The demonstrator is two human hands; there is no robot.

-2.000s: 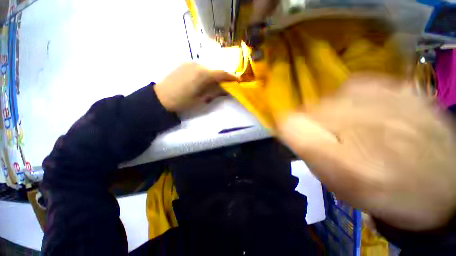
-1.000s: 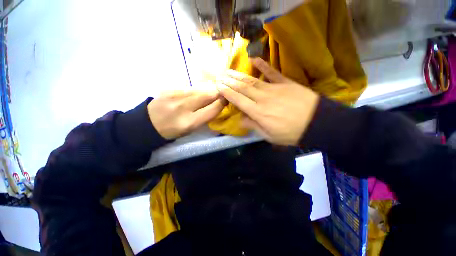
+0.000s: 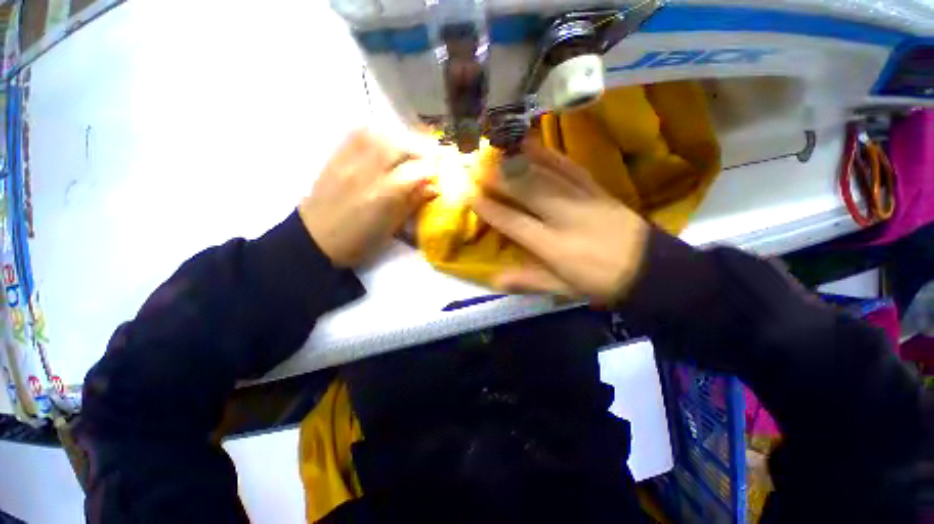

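Note:
The mustard-yellow garment (image 3: 461,241) is bunched on the white table in front of the needle area of the sewing machine (image 3: 707,51); more of it lies in folds under the machine arm. My left hand (image 3: 364,194) holds its left edge with the fingertips near the presser foot (image 3: 466,133). My right hand (image 3: 574,225) lies on the cloth from the right, fingers towards the needle, slightly blurred. The lamp glare hides the exact stitching point and the fingertips.
Scissors with red-orange handles (image 3: 868,179) lie at the table's right end, beside magenta cloth (image 3: 911,174). A blue crate (image 3: 712,440) stands below right. More yellow cloth (image 3: 330,455) hangs by my lap. White table (image 3: 184,133) extends left.
My right hand has come from the near right to the cloth by the needle. My left hand has shifted slightly up and left. The yellow cloth is now bunched between the hands; the view shows more machine.

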